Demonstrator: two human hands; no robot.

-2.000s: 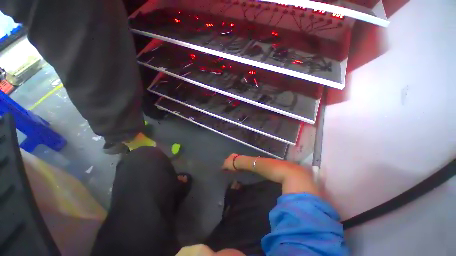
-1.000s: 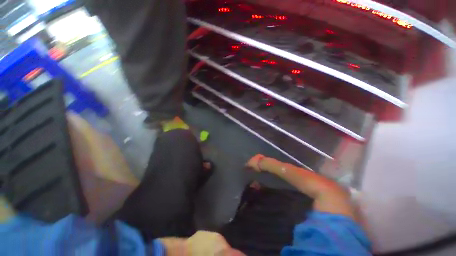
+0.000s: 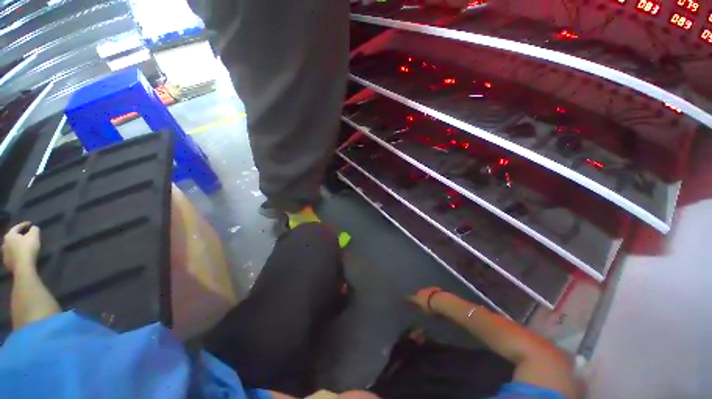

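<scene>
My left hand (image 3: pixel 22 245) is at the far left, over the ribbed face of a black tray (image 3: pixel 117 226). Its fingers are curled; whether anything is between them cannot be told. The tray lies tilted on a pale box (image 3: pixel 199 269). My right hand (image 3: pixel 424 299), with a dark red cord and a thin bangle on its arm, is low by my right knee, small and blurred; its fingers and any hold are unclear. A strip of skin is cut off at the bottom edge, and I cannot tell what it belongs to.
Rack shelves (image 3: pixel 500 144) with red-lit small units and leads stand at the right, beside a white panel (image 3: pixel 663 312). A person in dark trousers (image 3: pixel 289 93) stands ahead. A blue stool (image 3: pixel 168 128) is beyond the tray. My knees are in front.
The view has swung left, so more of the tray and stool shows. My left hand has come into view over the tray. My right hand stays low by the knee.
</scene>
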